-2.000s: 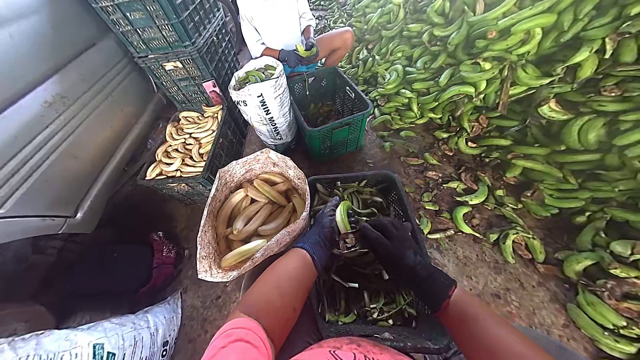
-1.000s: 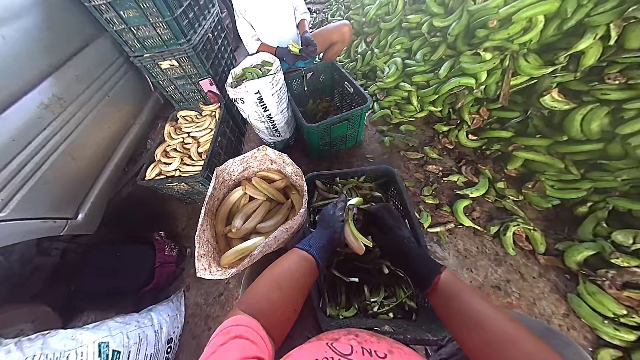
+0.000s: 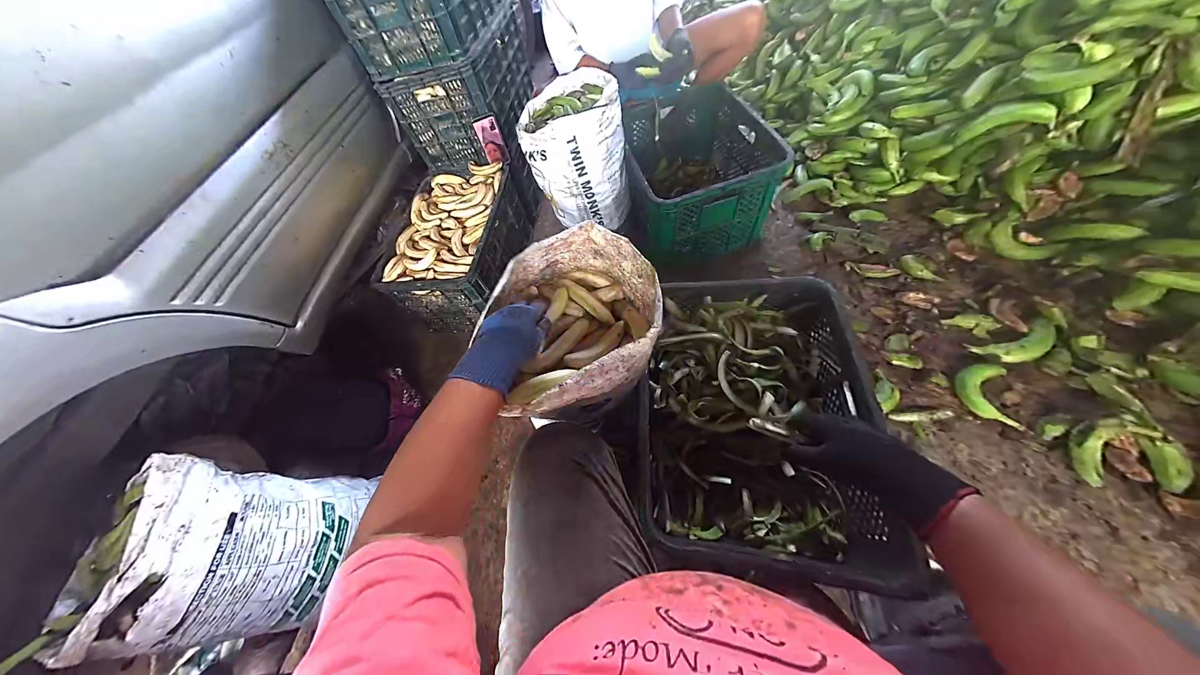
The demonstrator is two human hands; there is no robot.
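Note:
My left hand (image 3: 509, 347), in a blue knit glove, reaches into the open mouth of a woven sack (image 3: 623, 361) and touches a peeled plantain (image 3: 557, 307) at its fingertips; whether it grips the fruit is not clear. More peeled plantains (image 3: 600, 345) lie in the sack. Over the right side of a black plastic crate (image 3: 848, 352) is my right hand (image 3: 848, 459) in a dark glove, its fingertips among the green peel strips (image 3: 731, 366). Its fingers are partly hidden, and whether they hold a knife or peel cannot be told.
Green plantains (image 3: 1022, 117) are heaped at the right. Ahead, a co-worker's gloved hands (image 3: 670, 61) are over a green crate (image 3: 717, 211) beside a white sack (image 3: 586, 169). A crate of peeled plantains (image 3: 445, 225), stacked crates (image 3: 450, 103) and a vehicle (image 3: 187, 178) stand left.
My left hand has gone from above the black crate, where it held a partly peeled plantain, into the woven sack. My right hand has moved apart from it, lower over the crate's right side.

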